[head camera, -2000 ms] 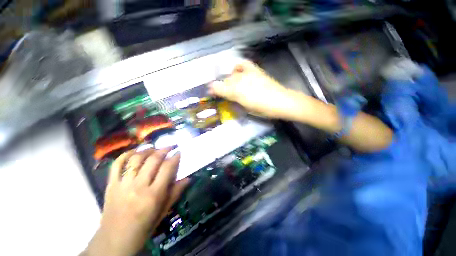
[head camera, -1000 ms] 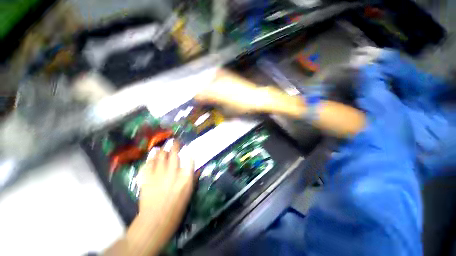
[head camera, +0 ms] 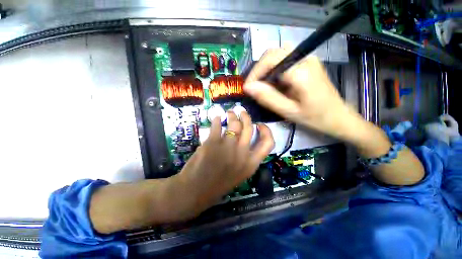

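Observation:
A green power board (head camera: 206,49) sits in a black carrier fixture (head camera: 143,101) with pale printed lettering. Two copper-orange chokes (head camera: 182,91) stand side by side near the board's far left part. My left hand (head camera: 228,152) lies over the middle of the board, fingertips at the round white-topped capacitors (head camera: 217,114); whether it grips one is hidden. My right hand (head camera: 299,93) holds a slim black pen-shaped tool (head camera: 316,41) above the board, just right of the chokes; its lower end is hidden by the fingers. A blue band (head camera: 385,155) is on my right wrist.
Conveyor rails and a dark chain (head camera: 66,36) run along the far side. Metal cross bars (head camera: 369,81) stand right of the fixture. An orange-and-blue item (head camera: 392,93) lies further right. Another person's gloved hand (head camera: 441,129) is at the right edge. Another green board (head camera: 387,17) is at top right.
The view has turned and become sharper. My left hand is still over the board near the capacitors. My right hand is now closer to the chokes, and the black tool now shows clearly.

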